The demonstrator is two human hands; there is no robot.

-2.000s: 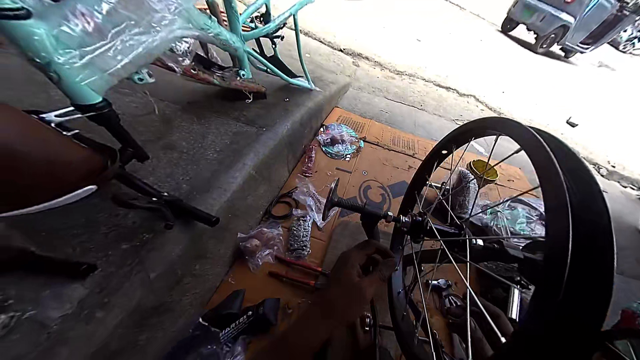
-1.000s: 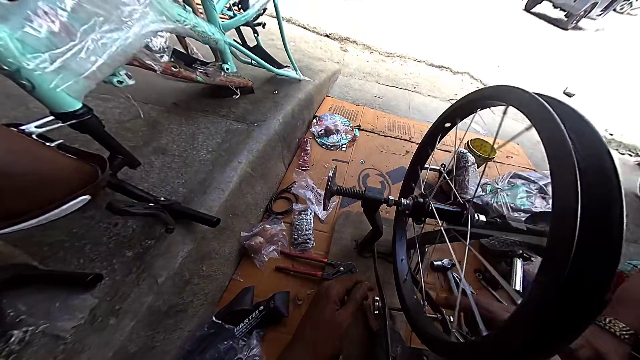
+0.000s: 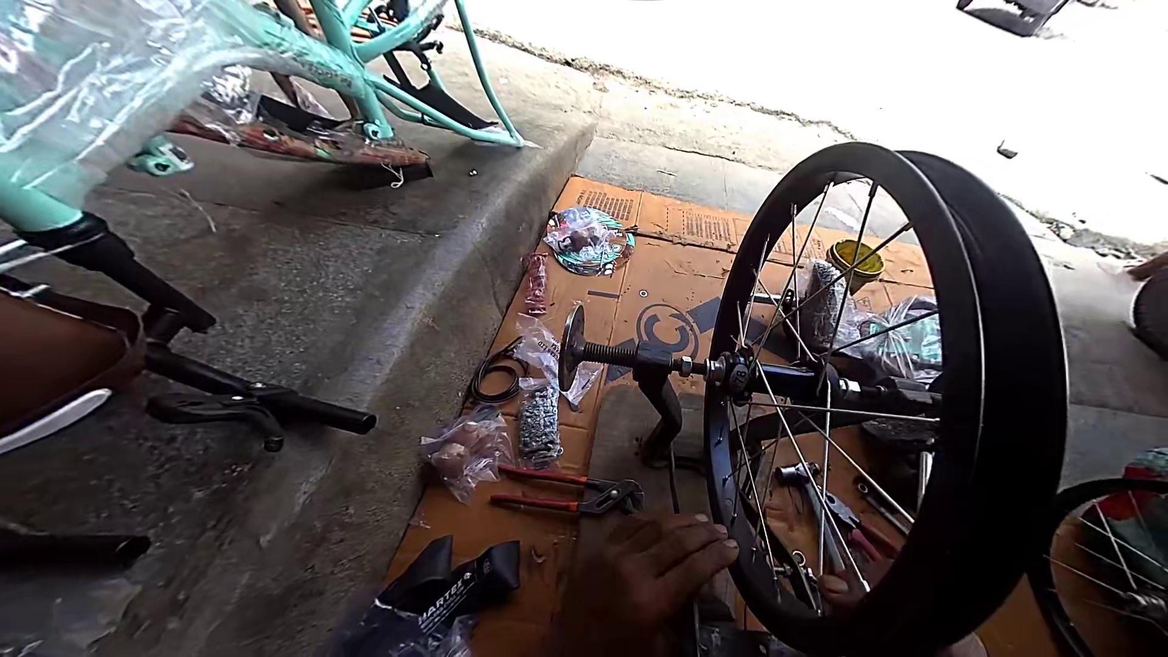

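Observation:
A black bicycle wheel rim (image 3: 949,383) with silver and black spokes stands upright in a metal truing stand (image 3: 659,388), its hub (image 3: 735,376) at the stand's axle. My left hand (image 3: 652,566) is at the lower left edge of the rim, fingers bent with their tips close to it; whether they grip anything cannot be told. My right hand (image 3: 849,584) shows only in part through the lower spokes, and the rim hides the rest. Left of the stand, red-handled pliers (image 3: 584,491) lie on a cardboard sheet (image 3: 511,557).
Bagged parts (image 3: 467,453), a bagged chain (image 3: 540,424) and a coiled cable (image 3: 495,379) lie on the cardboard. Behind the wheel is a yellow tub (image 3: 856,262). A concrete step (image 3: 429,274) with a turquoise bicycle frame (image 3: 342,78) is at left. Another wheel (image 3: 1068,557) is at lower right.
My left hand has moved from below the stand to the rim's lower left edge. The right forearm with a patterned wristband, visible one second ago beside the wheel, is out of sight.

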